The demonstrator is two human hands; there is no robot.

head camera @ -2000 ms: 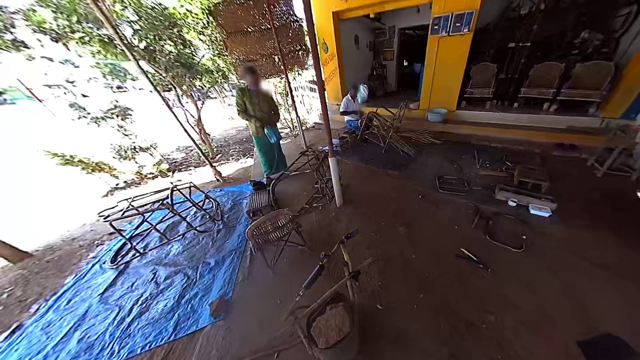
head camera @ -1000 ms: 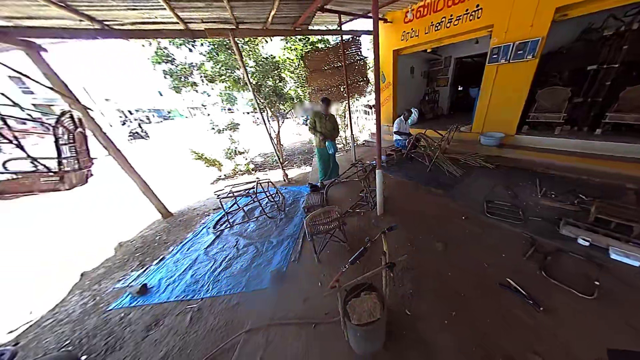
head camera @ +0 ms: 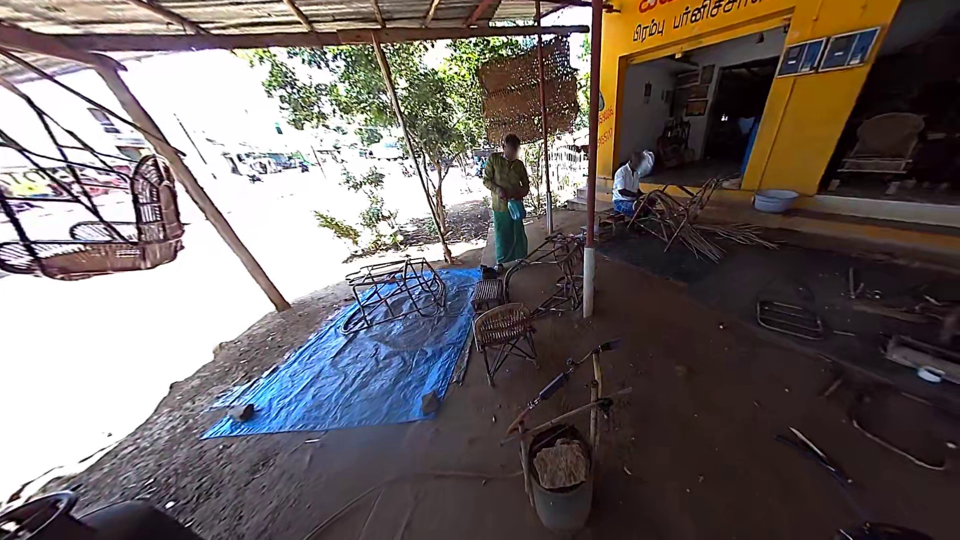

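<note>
Neither my left hand nor my right hand shows in the head view. Nearest to me stands a bucket (head camera: pixel 564 504) holding a rough pale block (head camera: pixel 561 463), with a gas torch (head camera: pixel 553 386) and wooden sticks at its rim. Behind it is a small cane stool (head camera: pixel 504 326) with a curved back. A bare cane frame (head camera: pixel 397 292) rests on a blue tarpaulin (head camera: pixel 330 382). Further back, a standing person (head camera: pixel 508 195) in a green garment holds something light blue. Another person (head camera: pixel 626 184) in a white top sits beside a bundle of cane strips (head camera: pixel 679 217).
A hanging cane swing seat (head camera: pixel 97 255) is at the left, beside a slanted wooden post (head camera: pixel 202 187). A red and white pole (head camera: pixel 589 277) stands mid-view. Dark tools (head camera: pixel 814 454) and a bent cane loop (head camera: pixel 900 442) lie on the ground at right. A basin (head camera: pixel 776 200) sits on the step.
The view has swung left and up, bringing the roof and hanging cane seat into sight. The standing person's arm is lower than one second ago.
</note>
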